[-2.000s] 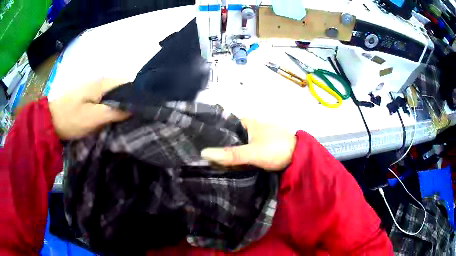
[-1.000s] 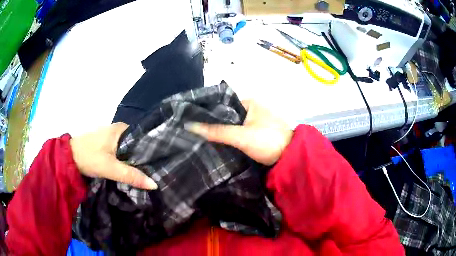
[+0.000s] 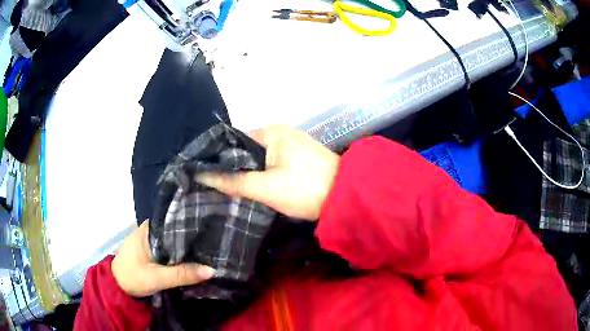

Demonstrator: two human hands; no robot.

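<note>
The plaid fabric [image 3: 223, 223], black and grey with white lines, is bunched between my hands at the table's front edge. My left hand [image 3: 155, 265] grips its lower left part, thumb on top. My right hand [image 3: 278, 171] grips its upper right part, thumb across the folds; the fingers beneath are hidden. The black fabric panel [image 3: 178, 106] runs from the plaid fabric up over the white table to the needle area of the sewing machine [image 3: 187, 22]. A grey-blue cylindrical attachment [image 3: 207, 26] sits there.
Thread snips [image 3: 304, 15] and shears with a yellow handle loop [image 3: 365, 18] lie on the table [image 3: 291, 71] at the top. Black cords and a white cable [image 3: 550, 174] hang over the ruler edge at the right. More black fabric [image 3: 58, 71] lies at the upper left.
The view has tilted down and turned, so the machine and shears sit higher. My hands have kept hold of the plaid fabric and bunched it smaller and more upright. The black panel shows more fully.
</note>
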